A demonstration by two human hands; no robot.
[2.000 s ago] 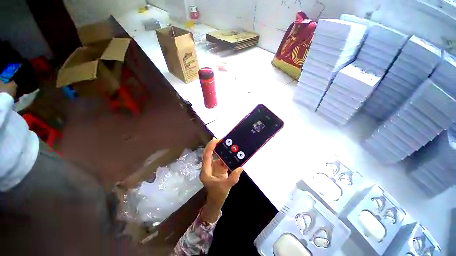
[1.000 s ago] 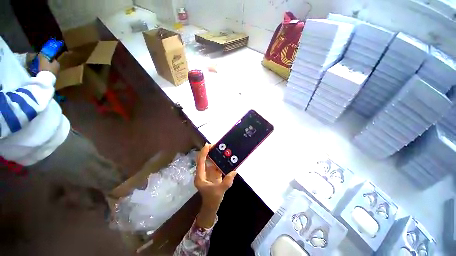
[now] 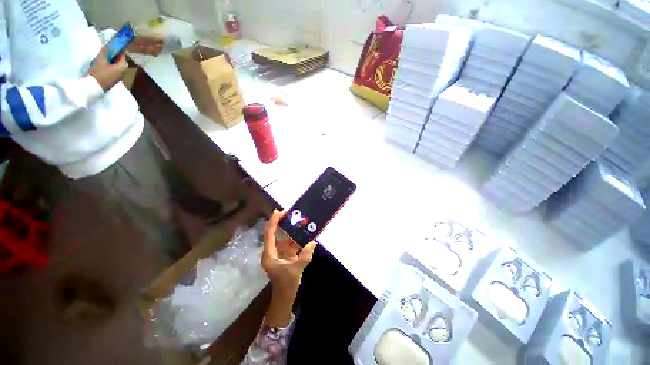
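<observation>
My left hand (image 3: 284,265), in a floral sleeve, grips the lower end of a black smartphone (image 3: 318,207) with a thin red edge over the bench edge. Its screen is dark with small round icons, one red. My right hand is not in view. Several pale trays lie at the lower right; the nearest tray (image 3: 456,319) holds a cream-white oval case (image 3: 400,351) and two small shiny loops. The bottom edge of the picture cuts this tray off.
Tall tray stacks (image 3: 545,153) stand on the white bench (image 3: 356,239). A red flask (image 3: 261,133), brown carton (image 3: 212,85), flat cardboard (image 3: 291,58) and red bag (image 3: 379,65) stand or lie farther back. A person (image 3: 78,93) holds a phone at left. Clear plastic (image 3: 217,296) fills a low carton.
The person at left has come farther into view, now beside the bench and in front of the open carton. The view has shifted slightly right. My left hand still holds the smartphone.
</observation>
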